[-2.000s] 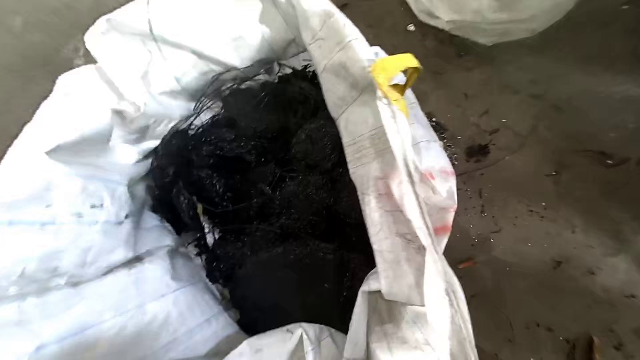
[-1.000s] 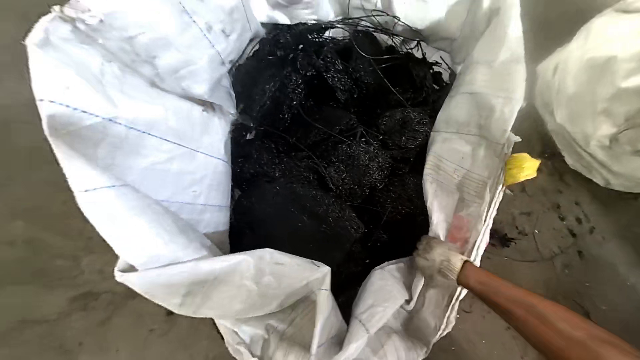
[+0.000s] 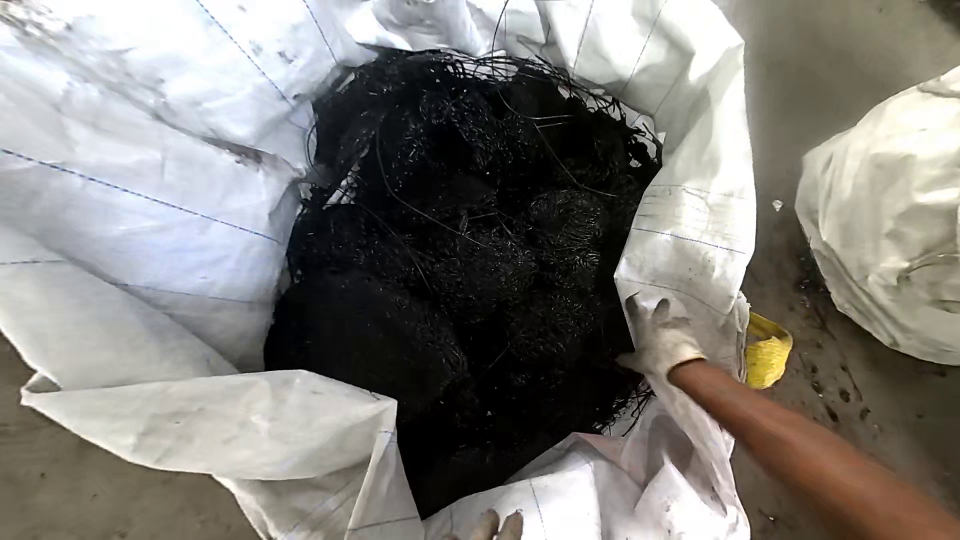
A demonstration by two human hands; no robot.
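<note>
A large white woven bulk bag (image 3: 135, 195) stands with its mouth wide, its rim folded outward. Tangled black strands and black lumps (image 3: 480, 255) fill much of it. My right hand (image 3: 664, 337), in a pale glove with darkened fingertips, rests with its fingers apart against the inner side of the bag's right wall, beside the black material. Of my left hand (image 3: 499, 526) only some fingertips show at the bottom edge, against the near rim of the bag; whether they grip the fabric cannot be told.
Another white bulk bag (image 3: 885, 217) stands at the right. A yellow strap loop (image 3: 769, 351) sticks out from the right side of the near bag. Dark bits and stains lie on the grey floor (image 3: 832, 390) between the two bags.
My right hand, out of view two seconds ago, was at the bag's right rim one second ago and is now against its inner wall. Fingertips of my left hand have come into view.
</note>
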